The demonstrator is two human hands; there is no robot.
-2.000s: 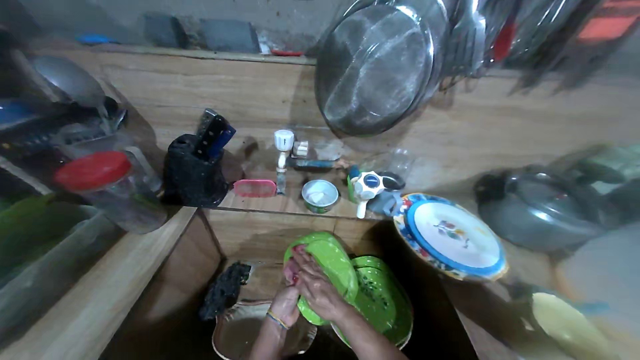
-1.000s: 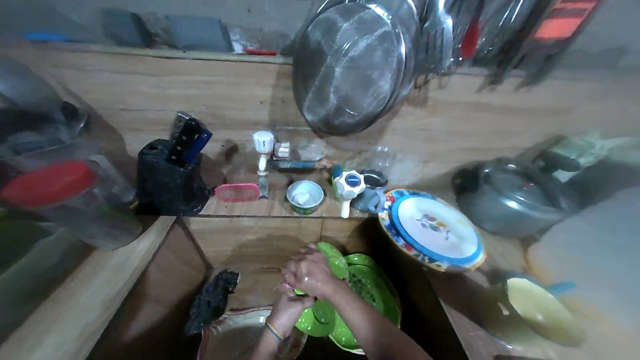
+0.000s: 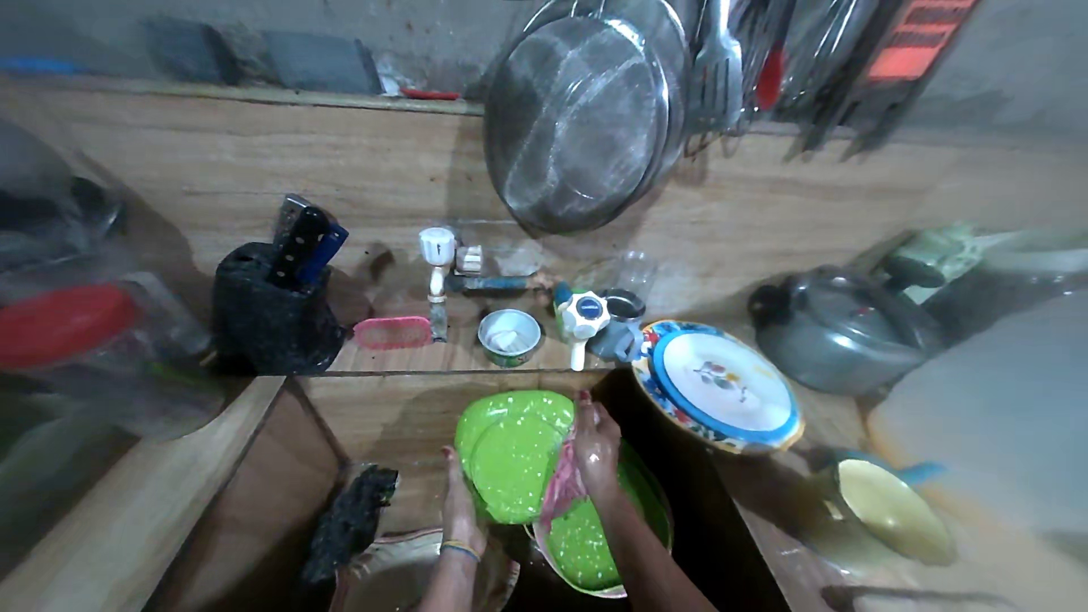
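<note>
My left hand [image 3: 462, 506] grips the left edge of a green plate with white speckles [image 3: 513, 463], held tilted above the sink basin. Against the plate's right edge, my right hand [image 3: 597, 442] is closed on a pink cloth [image 3: 563, 486], which hangs down from the fingers. Another green speckled plate [image 3: 586, 548] lies lower, under my right forearm, in or on a light-rimmed vessel. A basin with a scalloped rim [image 3: 408, 544] stands below my left wrist, partly hidden by it.
Behind the sink are a white-handled tap [image 3: 585, 319], a small bowl [image 3: 509, 337], a pink brush [image 3: 393, 332] and a black knife holder [image 3: 272, 314]. Stacked plates [image 3: 718, 382], a metal pot [image 3: 841, 331] and a yellow mug [image 3: 888, 510] stand right. A black bag [image 3: 350, 523] lies in the sink.
My hands, close together before, have moved apart to opposite sides of the green plate. The plate now faces up toward the camera, and the pink cloth shows more fully.
</note>
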